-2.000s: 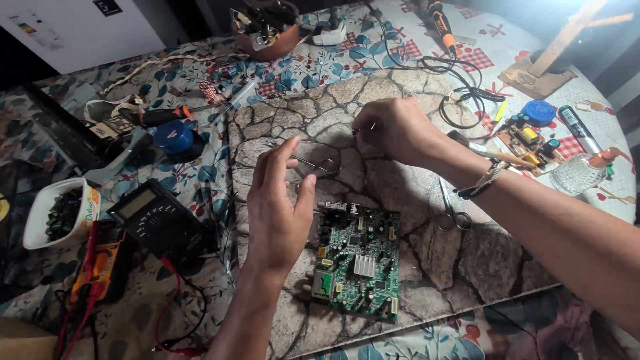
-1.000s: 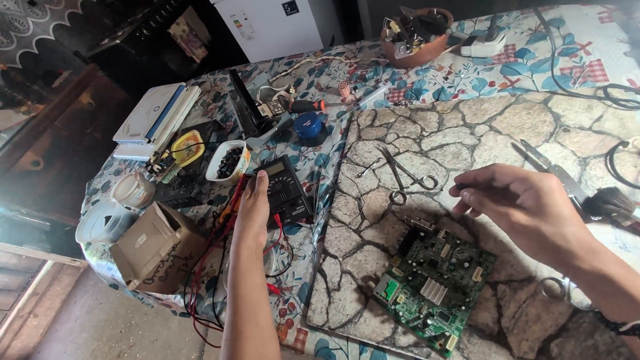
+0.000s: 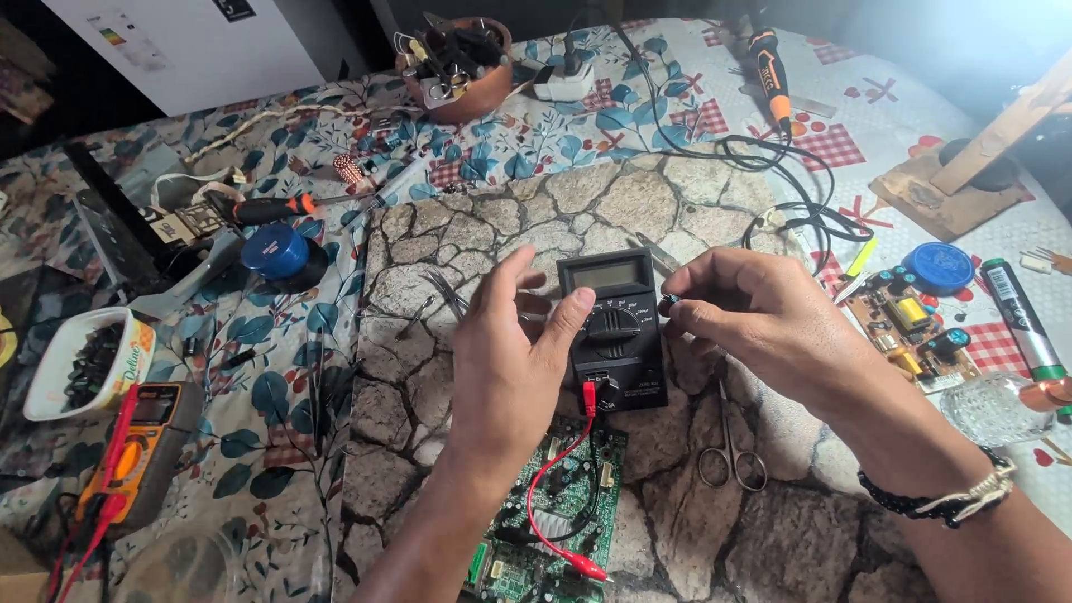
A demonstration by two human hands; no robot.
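Note:
My left hand (image 3: 519, 352) rests at the left side of a black capacitance meter (image 3: 615, 331), thumb against its edge near the dial. Between the thumb and fingers of my right hand (image 3: 745, 318) is a small dark electronic component (image 3: 668, 301), just right of the meter. A red alligator clip lead (image 3: 536, 502) and a black lead run from the meter's lower end over a green circuit board (image 3: 599, 486). Steel scissors or forceps with ring handles (image 3: 731, 456) lie below my right hand. More metal forceps (image 3: 448, 293) are partly hidden behind my left hand.
At left are an orange multimeter (image 3: 138, 452), a plastic tub of black parts (image 3: 132, 335), a blue-lidded jar (image 3: 275, 251) and a screwdriver (image 3: 272, 208). A soldering iron (image 3: 769, 75) with its cable, a brown circuit board (image 3: 909, 327), a marker (image 3: 1022, 318) and a glass bottle (image 3: 988, 409) are at right.
The black meter has moved from the cloth at the left onto the stone-patterned mat, over the green board's upper end. My left hand came with it. The view has swung about.

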